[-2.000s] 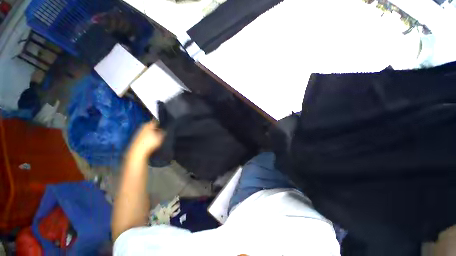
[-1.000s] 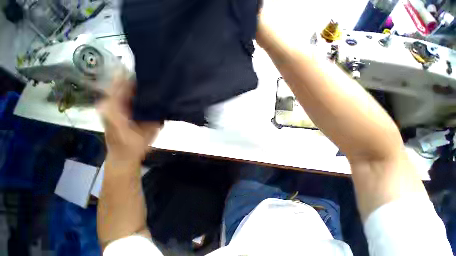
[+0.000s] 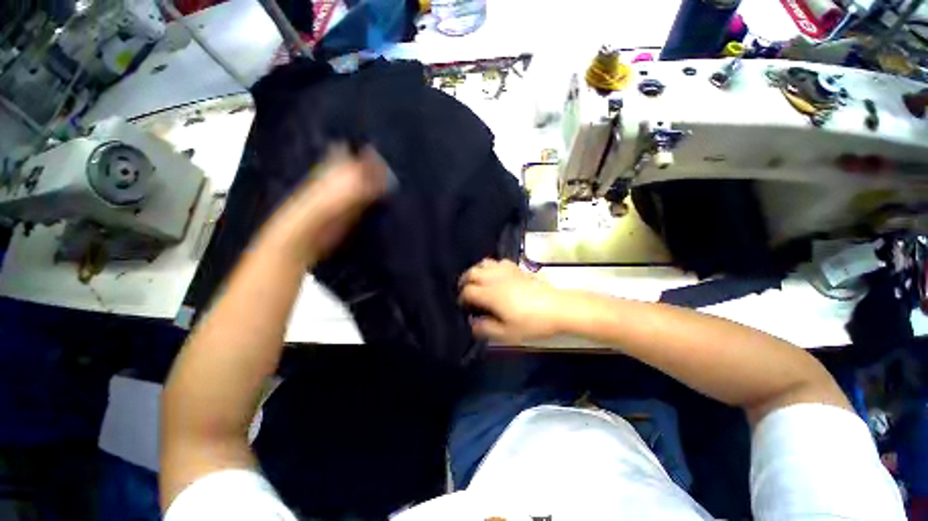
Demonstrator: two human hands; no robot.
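A black garment piece (image 3: 427, 153) lies bunched on the white table, left of the sewing machine's needle area, with part of it over the front edge. My left hand (image 3: 351, 193) is blurred and lies over the upper middle of the cloth; its fingers cannot be made out. My right hand (image 3: 504, 297) is at the cloth's lower right edge, fingers bent onto the cloth and gripping it. The sewing machine (image 3: 712, 127) stands to the right; its needle plate (image 3: 600, 244) is bare of the garment.
A second sewing machine (image 3: 127, 188) stands at the left. A yellow thread cone (image 3: 607, 71) is on the near machine. A dark fabric strip (image 3: 722, 292) lies at the table's front right. Black cloth (image 3: 712, 224) sits under the machine arm. A white board (image 3: 132, 417) is at the lower left.
The garment, held up a second ago, now lies on the table. My right hand has come down and back to its near edge. My left hand has moved right and up over the cloth.
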